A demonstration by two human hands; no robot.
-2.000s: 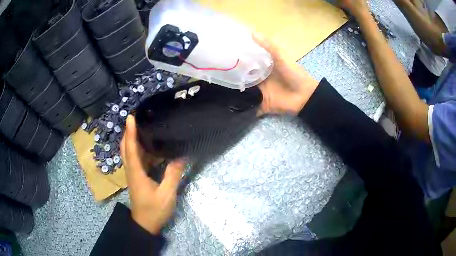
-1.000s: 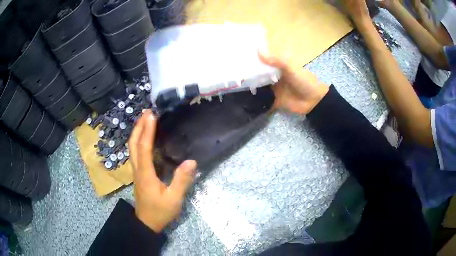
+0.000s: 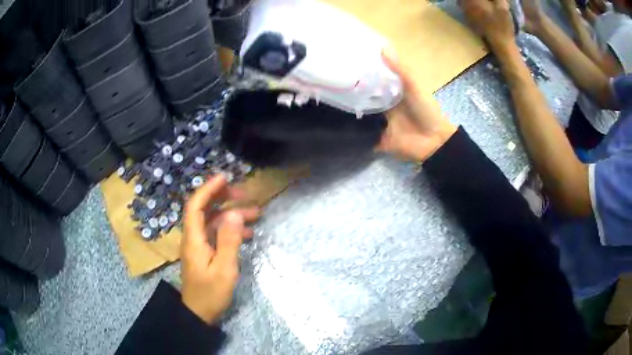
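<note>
My right hand (image 3: pixel 412 118) holds the right end of a black oval housing (image 3: pixel 298 132) and a translucent cover (image 3: pixel 326 52) together above the bench. The cover is tilted up over the housing's far edge. A squarish black module (image 3: pixel 275 55) with a round face shows on the cover's left end, with a faint reddish wire beside it. White connectors (image 3: pixel 292 99) sit at the housing's far edge. My left hand (image 3: pixel 213 249) is off the housing, below its left end, fingers apart and empty. The housing is blurred.
Stacks of dark grey cup-like housings (image 3: pixel 111 80) stand at the left. A pile of small grey fittings (image 3: pixel 166 173) with pale discs lies on a tan sheet (image 3: pixel 145 256). Bubble wrap (image 3: pixel 346 236) covers the bench front. Another worker's arm (image 3: pixel 537 111) reaches in at the right.
My left hand has come off the housing. My right hand has raised the housing and cover slightly to the right, and the cover's module has swung back into view since a second ago.
</note>
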